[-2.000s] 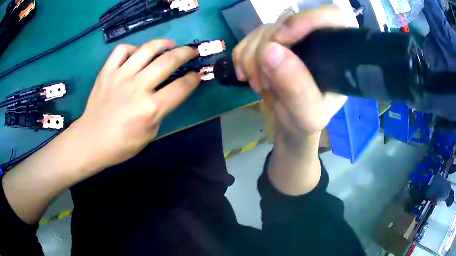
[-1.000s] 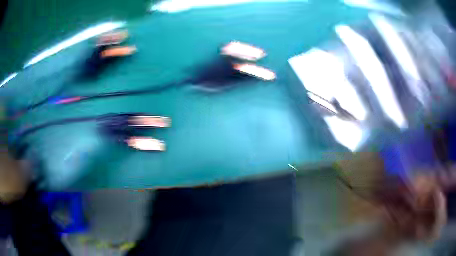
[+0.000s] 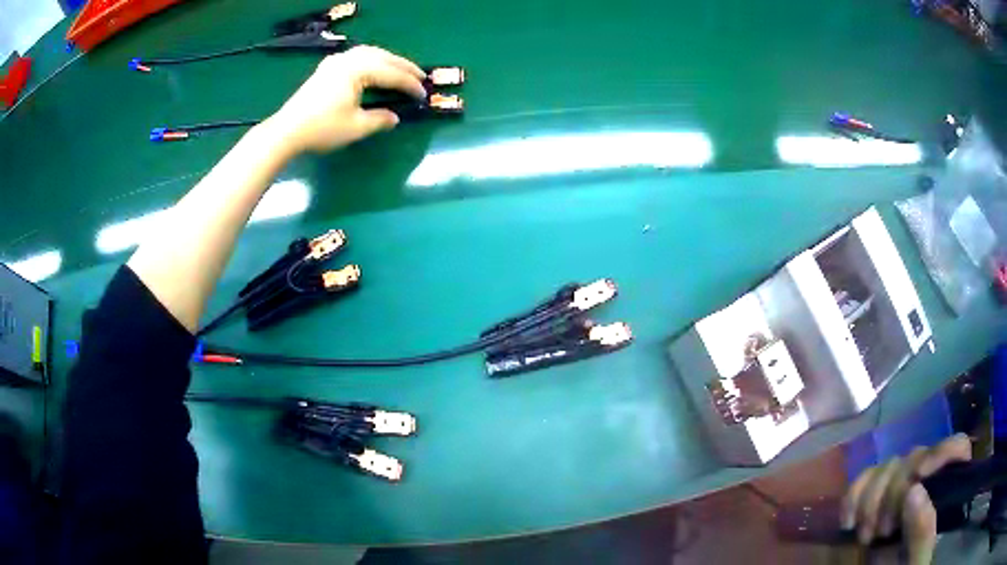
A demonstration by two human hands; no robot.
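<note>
My left hand (image 3: 342, 99) reaches to the far part of the green bench, its fingers around a black cable connector pair with copper ends (image 3: 446, 104). My right hand (image 3: 905, 491) is low at the right, beyond the bench edge, gripping the black electric screwdriver (image 3: 817, 523), partly dim and cut off by the frame. Other connector pairs lie on the bench: one in the middle (image 3: 543, 355), one at the front (image 3: 331, 425), one left of centre (image 3: 289, 289), and one at the back (image 3: 309, 38).
The grey-white screw feeder (image 3: 773, 287) stands at the right, with a metal pick-up head (image 3: 778, 375). A clear plastic bag (image 3: 961, 226) lies behind it. A red tray (image 3: 116, 19) is at the back left, a grey box (image 3: 22, 326) at the left edge. A blue bin (image 3: 911, 430) is beside the bench.
The view has swung to show more bench. My left hand has moved from the connectors near the front edge to a pair farther back. My right hand and screwdriver have moved away from the connectors.
</note>
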